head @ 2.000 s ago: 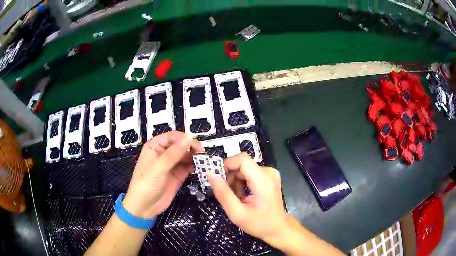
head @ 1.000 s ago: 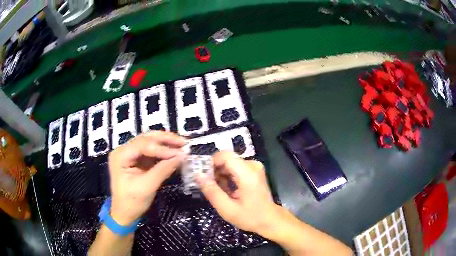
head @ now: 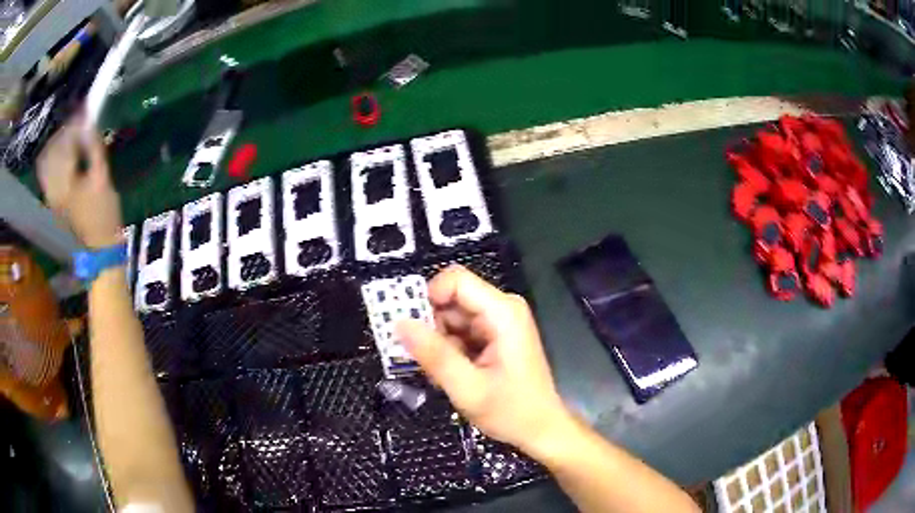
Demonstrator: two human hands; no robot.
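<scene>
My right hand (head: 492, 366) holds the pale keypad circuit board (head: 393, 301) at its right edge between thumb and fingers, above the black blister tray (head: 266, 421). A small clear or silvery tab hangs at the board's lower end. My left hand (head: 80, 180), with a blue wristband, is raised at the far left over the belt. It is blurred and holds a long white piece (head: 113, 70), too blurred to identify surely. A row of several white phone frames (head: 401, 210) stands along the tray's back; my left arm partly covers the leftmost one.
The green belt (head: 562, 70) across the top carries a partly assembled phone (head: 212, 150) and red parts (head: 365, 109). A black smartphone (head: 630, 319) lies right of the tray. Beyond it is a red parts heap (head: 803, 215). A white grid tray (head: 778, 476) is lower right, an orange fan (head: 30, 336) far left.
My left hand has left the board and swung up and left over the belt. The frame lying crosswise behind the board is gone from that spot. My right hand still holds the board.
</scene>
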